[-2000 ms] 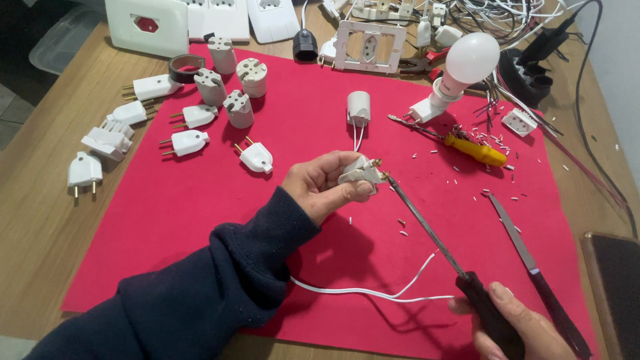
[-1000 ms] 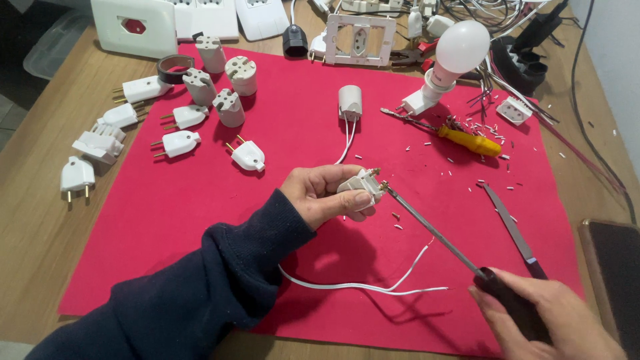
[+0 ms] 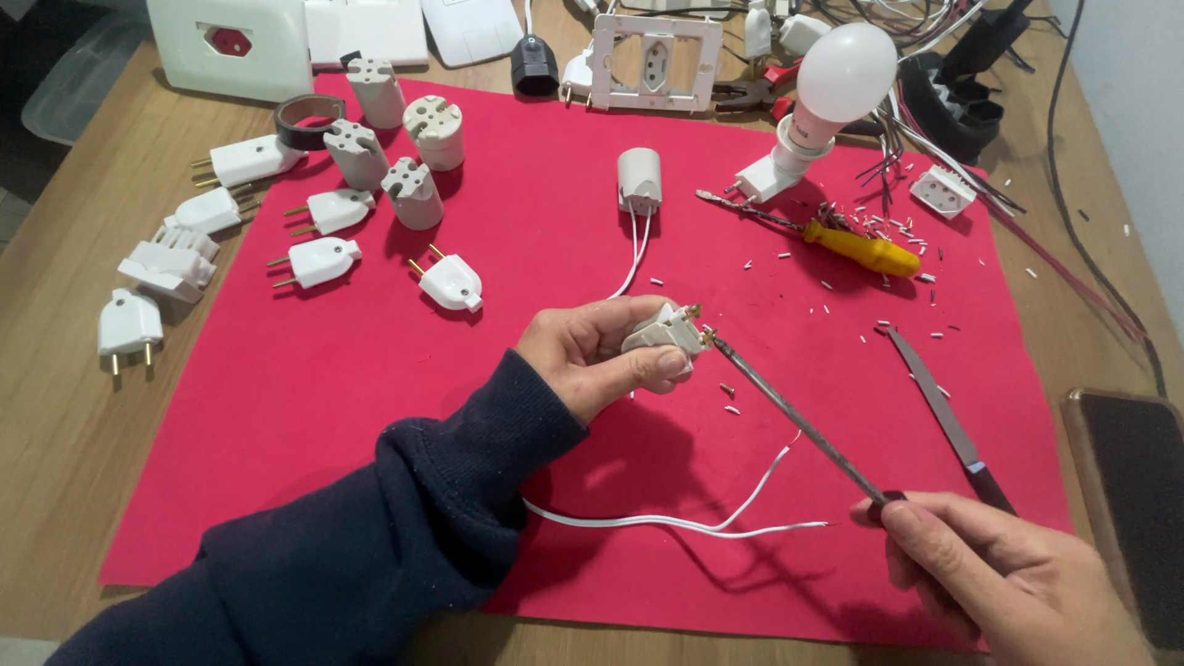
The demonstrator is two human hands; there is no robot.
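Observation:
Between the thumb and fingers of my left hand (image 3: 606, 356) is a small white plastic electrical fitting (image 3: 668, 335) with brass screw terminals facing right. My right hand (image 3: 990, 564) grips the dark handle of a long screwdriver (image 3: 800, 421), whose tip touches or nearly touches the lower terminal. A white lamp socket (image 3: 640, 178) lies above my left hand, with a white two-wire cable (image 3: 647, 521) running from it behind the hand; two bare-ended leads show below. A small brass screw (image 3: 727, 390) rests on the red sheet (image 3: 370, 398) near the screwdriver's tip.
Several white plugs (image 3: 319, 262) and round sockets (image 3: 414, 194) stand or lie at the left. At the right are a knife (image 3: 939, 407), a yellow-handled screwdriver (image 3: 860, 248), wire scraps and a phone (image 3: 1133, 499). A bulb (image 3: 846, 79) in a holder, pliers (image 3: 745, 95) and a wall-plate frame (image 3: 657, 63) sit farther back.
My right hand and the screwdriver's handle have moved up and rightward since the oldest frame, with the grip changed. The tip stays by the fitting's terminals. My left hand keeps its hold.

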